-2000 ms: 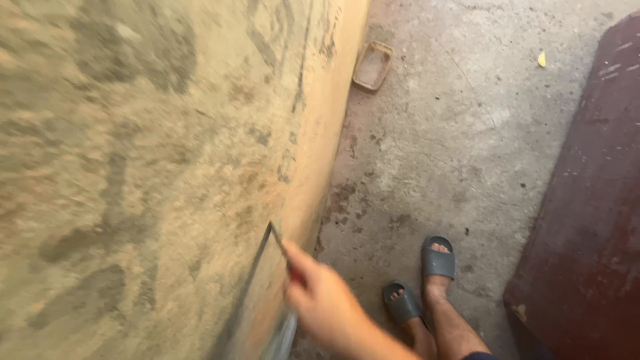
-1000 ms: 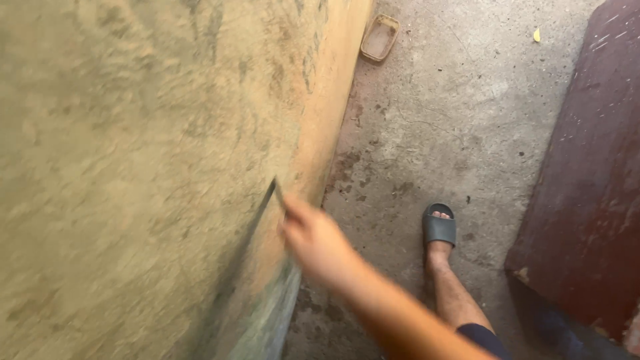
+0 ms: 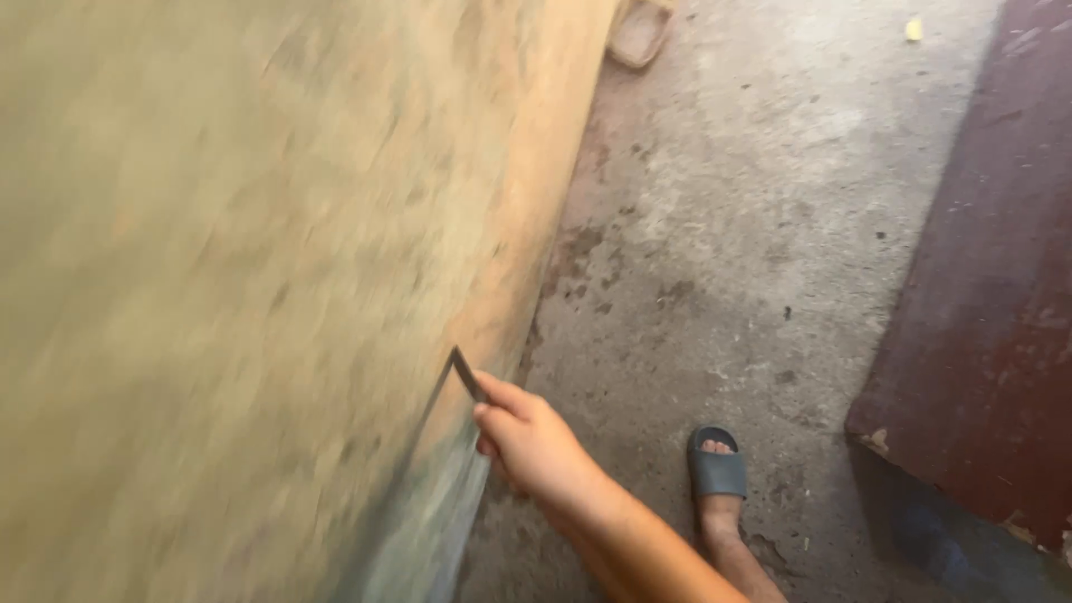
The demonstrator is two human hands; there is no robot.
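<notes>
My right hand [image 3: 532, 444] grips a thin, flat, dark tool [image 3: 467, 373], perhaps a scraper blade seen nearly edge-on. Its tip meets the worn yellowish plaster wall [image 3: 293, 276], close to the wall's outer edge. From that tip a long dark shadow runs down and left over the plaster. The handle is hidden inside my fingers, so the tool's exact kind cannot be told. My left hand is out of view.
A shallow rectangular container [image 3: 641, 33] lies on the stained concrete floor [image 3: 712, 209] against the wall. One foot in a grey slide sandal [image 3: 718, 469] stands below. A dark red panel or slab [image 3: 980, 335] with chipped edges flanks the right side.
My right hand keeps hold of the tool at the wall. Two sandalled feet showed two seconds ago; only one shows now. The wall and floor have shifted somewhat in view.
</notes>
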